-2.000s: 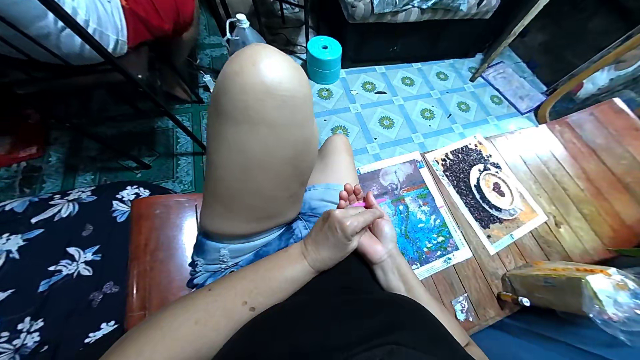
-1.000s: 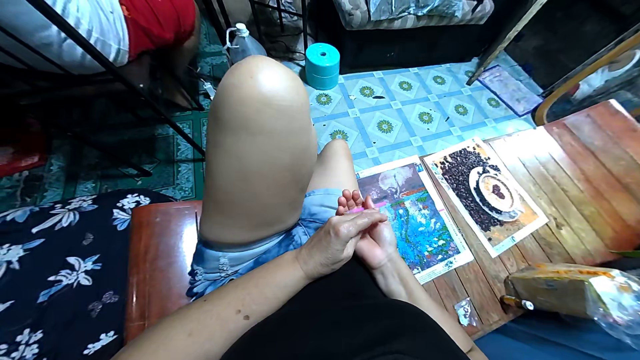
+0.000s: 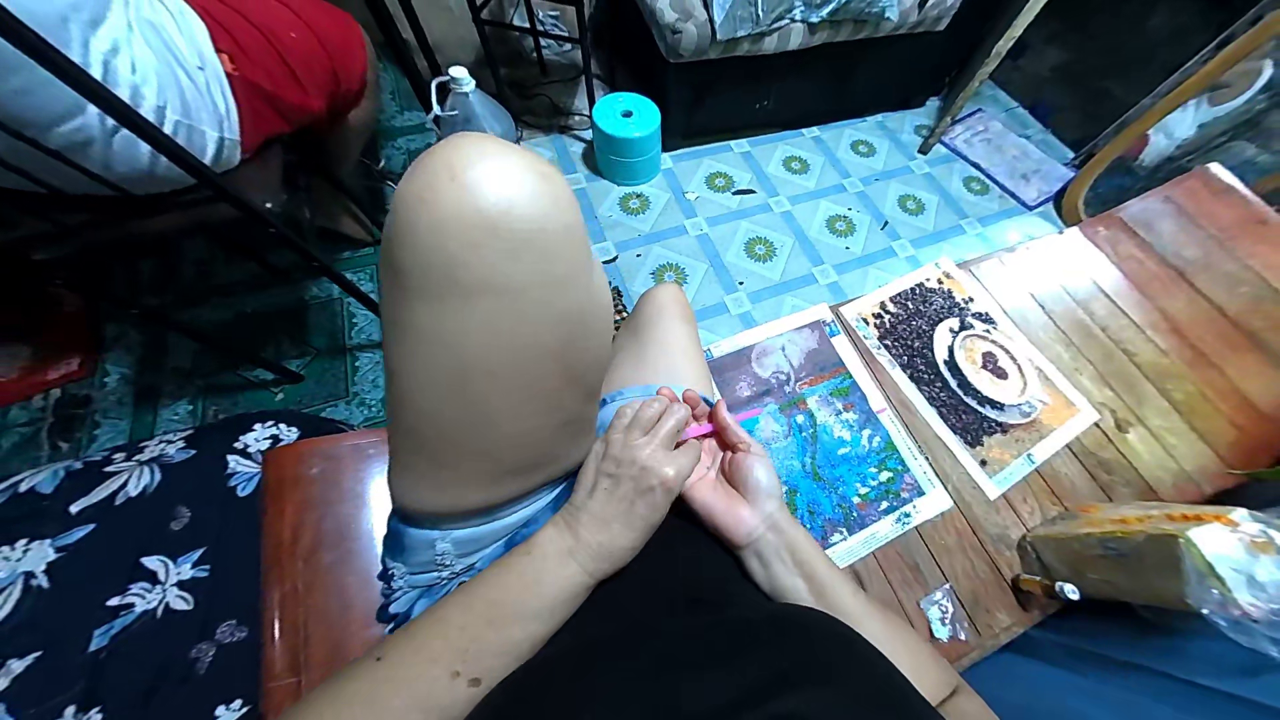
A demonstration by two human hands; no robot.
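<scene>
Above my lap my two hands meet. My left hand (image 3: 640, 465) lies back up, its curled fingers against the fingers of the other hand; whether it grips anything is hidden. My right hand (image 3: 735, 480) is turned palm up, with a slim pink tool (image 3: 700, 430), which looks like tweezers, between its thumb and fingers. Just beyond them, on the wooden table, lies a blue-toned diamond painting canvas (image 3: 840, 450) with a pale tree at its top. Beside it to the right is a second picture sheet (image 3: 985, 375), showing a coffee cup and beans.
On the slatted wooden table (image 3: 1150, 350) are a small clear packet (image 3: 943, 613) and a plastic-wrapped box (image 3: 1110, 555). A turquoise cylinder (image 3: 627, 140) and a plastic jug (image 3: 470, 105) stand on the tiled floor. A person in red shorts (image 3: 290, 70) sits at upper left behind black metal bars.
My hands stay together; the fingers of my right hand have curled in, and more of the pink tool shows between them now.
</scene>
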